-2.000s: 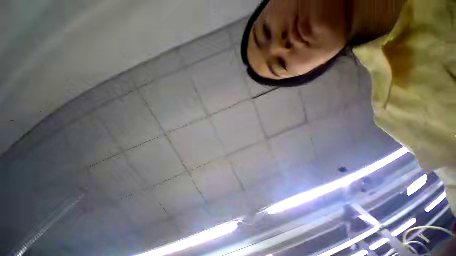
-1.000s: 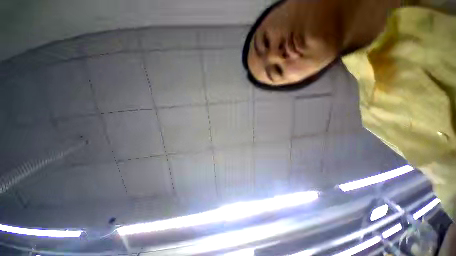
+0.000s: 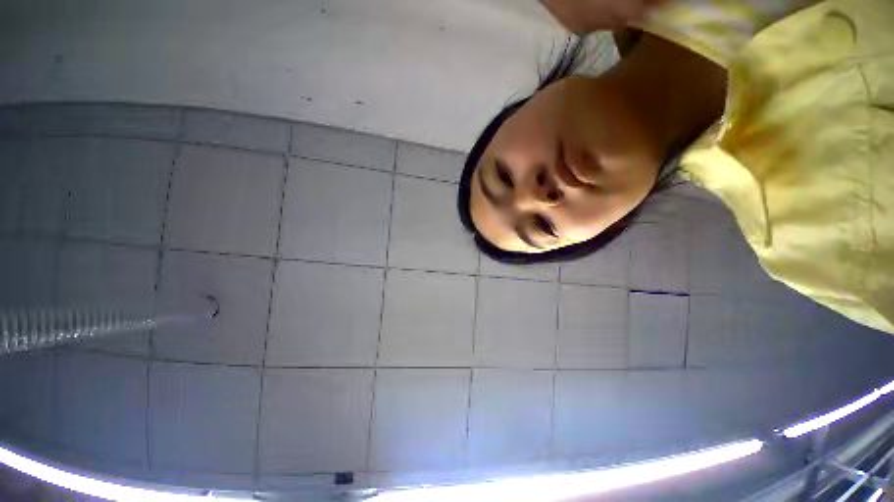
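No work parts show. The view looks up at a person in a pale yellow garment, who appears sideways at the right, with the head towards the middle. A bit of bare skin, perhaps part of a hand or wrist, is cut off by the top edge beside a yellow sleeve. Whose it is cannot be told. I cannot make out my left hand or my right hand.
A tiled grey ceiling fills the middle. A plain pale surface lies along the top. Bright tube lights run along the bottom. A ribbed hose or duct comes in from the left edge.
The view has turned and shifted. The person's head sits lower in the picture, the tube lights have moved to the bottom edge, and the bare skin and sleeve have appeared at the top.
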